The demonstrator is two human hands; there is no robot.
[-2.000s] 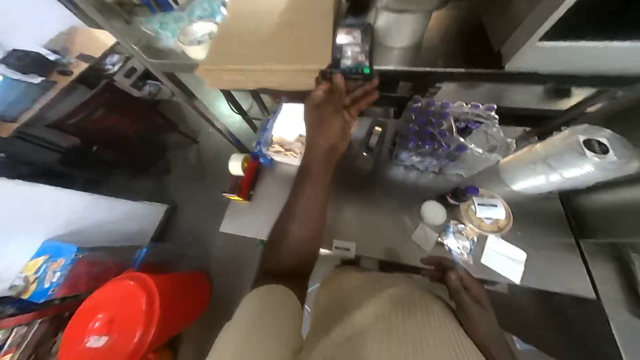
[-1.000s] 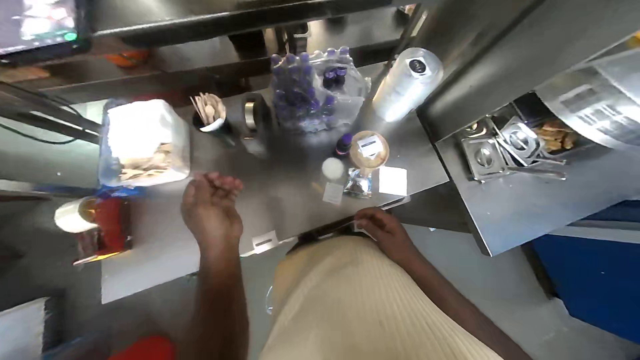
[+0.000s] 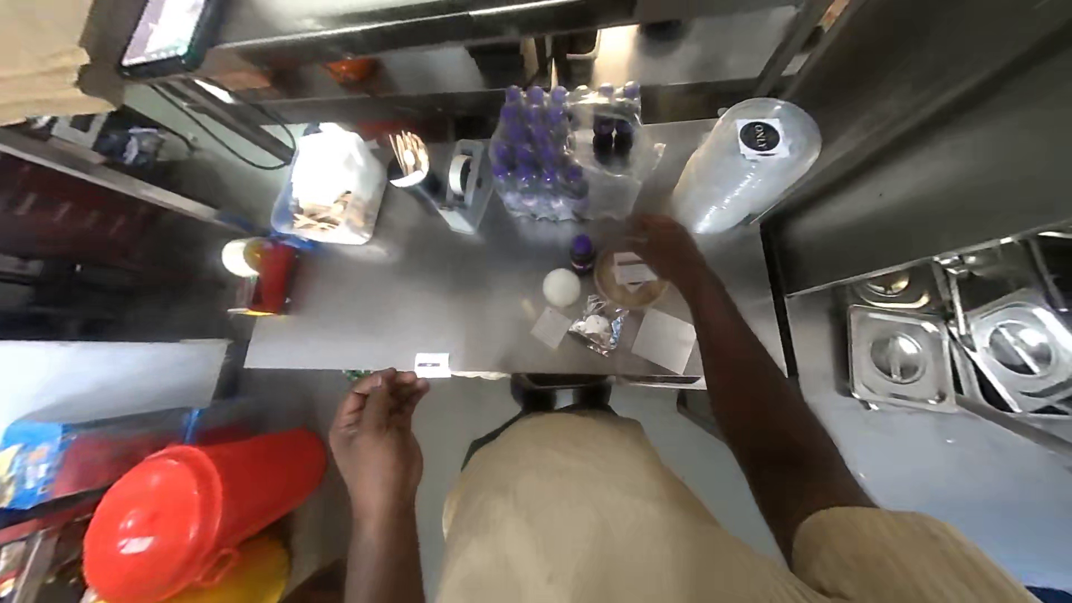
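My left hand (image 3: 381, 427) is just off the front edge of the steel counter (image 3: 394, 310), fingertips together beside a small white label (image 3: 432, 365); whether it holds anything cannot be told. My right hand (image 3: 666, 247) reaches over the counter, its fingers above the back right rim of a round lidded bowl (image 3: 630, 280); its fingertips are blurred. Left of the bowl stand a small dark bottle with a purple cap (image 3: 582, 253) and a round white lid or tub (image 3: 562, 287). Nearer the front edge lie a foil packet (image 3: 598, 325), a small paper square (image 3: 551, 327) and a white paper sheet (image 3: 664, 341).
Purple-capped bottles in plastic wrap (image 3: 540, 155) stand at the back, beside a tall stack of clear plastic lids (image 3: 745, 167). Farther left are a cup of wooden cutlery (image 3: 410, 167), a tape dispenser (image 3: 465, 184) and a plastic tub (image 3: 335, 188). A red lidded bin (image 3: 201, 511) stands lower left.
My left hand has come down from the upper shelf, over the counter, to its front edge. My right hand has moved from the front edge to the round bowl. The view has shifted.
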